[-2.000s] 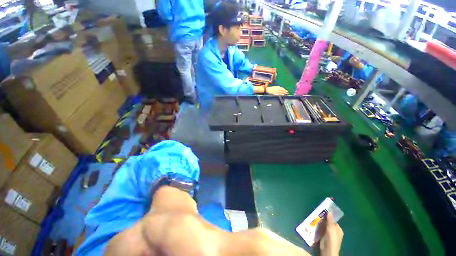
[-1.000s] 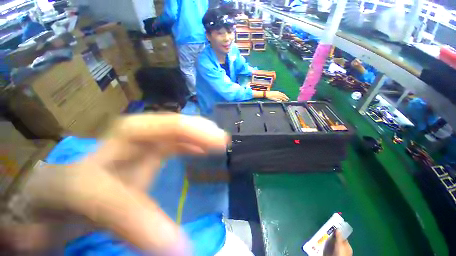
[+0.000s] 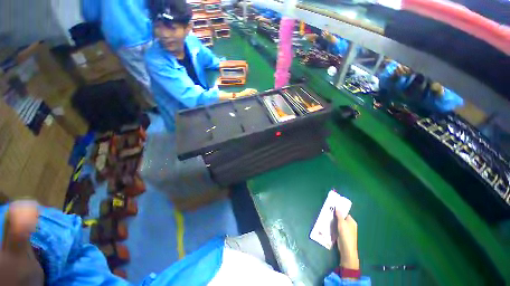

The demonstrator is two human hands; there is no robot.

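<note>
My right hand (image 3: 346, 237), with a red band at its wrist, holds an LCD screen module (image 3: 329, 220) by its right side over the green bench mat (image 3: 291, 204). The module's white back faces up, and a tiny red tab shows at its top end. My left hand (image 3: 19, 240) is at the lower left edge, blurred and partly cut off; its fingers cannot be made out clearly. The black foam tray stack (image 3: 263, 153) stands beyond the mat. Its top tray has display parts (image 3: 279, 107) in the two right slots and small light bits in the others.
A slim black stick (image 3: 394, 268) lies right of my right wrist. A blue-smocked person (image 3: 182, 72) sits beyond the trays with a hand near them, beside orange-brown frames (image 3: 232, 72). A pink-wrapped post (image 3: 284, 53) rises behind the trays. Cartons (image 3: 33, 151) stand at left, a parts-covered line (image 3: 458, 148) at right.
The view has turned right, so the trays appear further left and tilted. My left hand has gone from the lower middle to the left edge. My right hand still holds the module, now more fully in view.
</note>
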